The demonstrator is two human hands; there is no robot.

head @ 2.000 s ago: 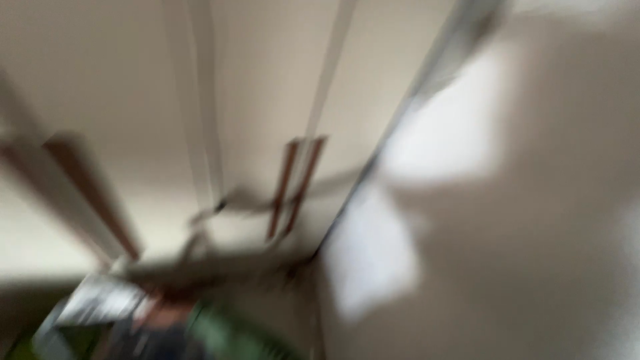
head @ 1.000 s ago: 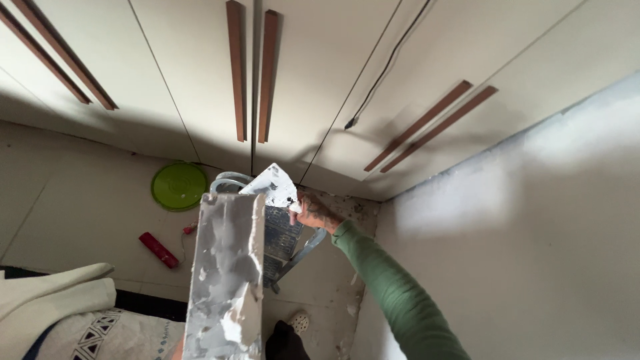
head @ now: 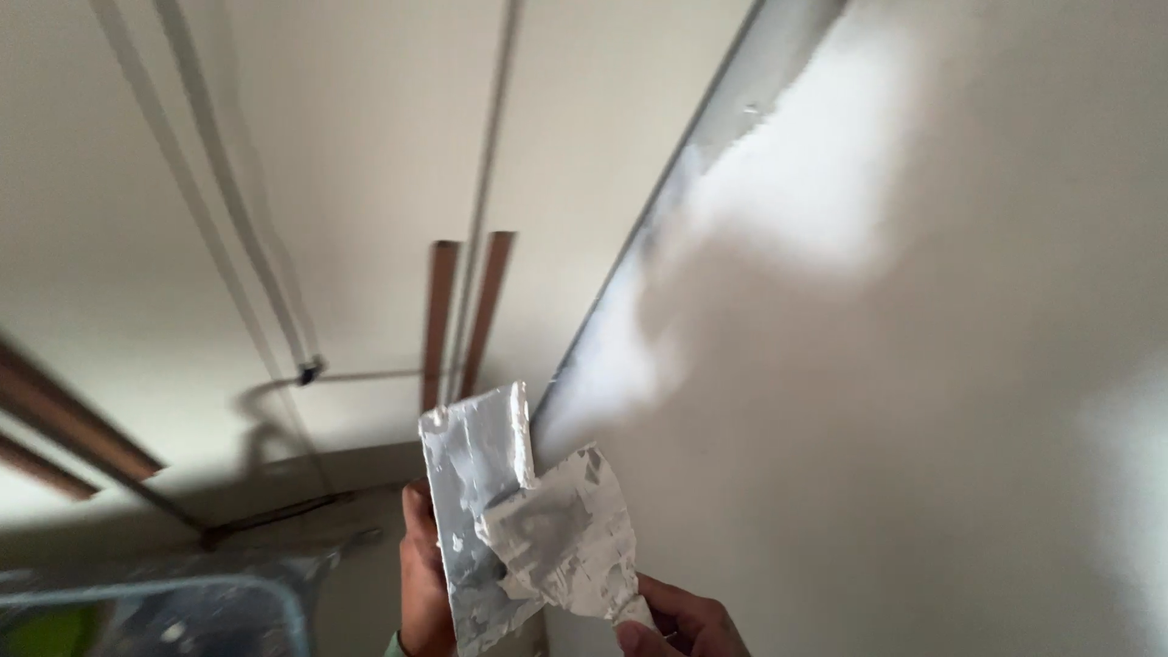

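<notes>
My left hand (head: 424,575) grips a flat rectangular metal plastering trowel (head: 467,456) from behind, its face and edge smeared with white filler. My right hand (head: 689,625) holds a wide putty knife (head: 584,538) by its handle. The knife's blade is coated with filler and overlaps the lower right part of the trowel's face. Just beyond the tools, the wall (head: 867,438) meets the row of pale cabinet doors, with bright white patches (head: 812,173) along that corner.
Pale cabinet doors (head: 365,146) with long brown handles (head: 439,319) fill the left side. A dark cable (head: 224,182) hangs across them and ends in a small black plug (head: 308,372). At bottom left is a blurred container with a bluish rim (head: 297,602), beside something green (head: 55,630).
My right hand with the putty knife has moved from over the bucket to the trowel's face. The trowel is now beside the wall corner. The view has swung toward the wall.
</notes>
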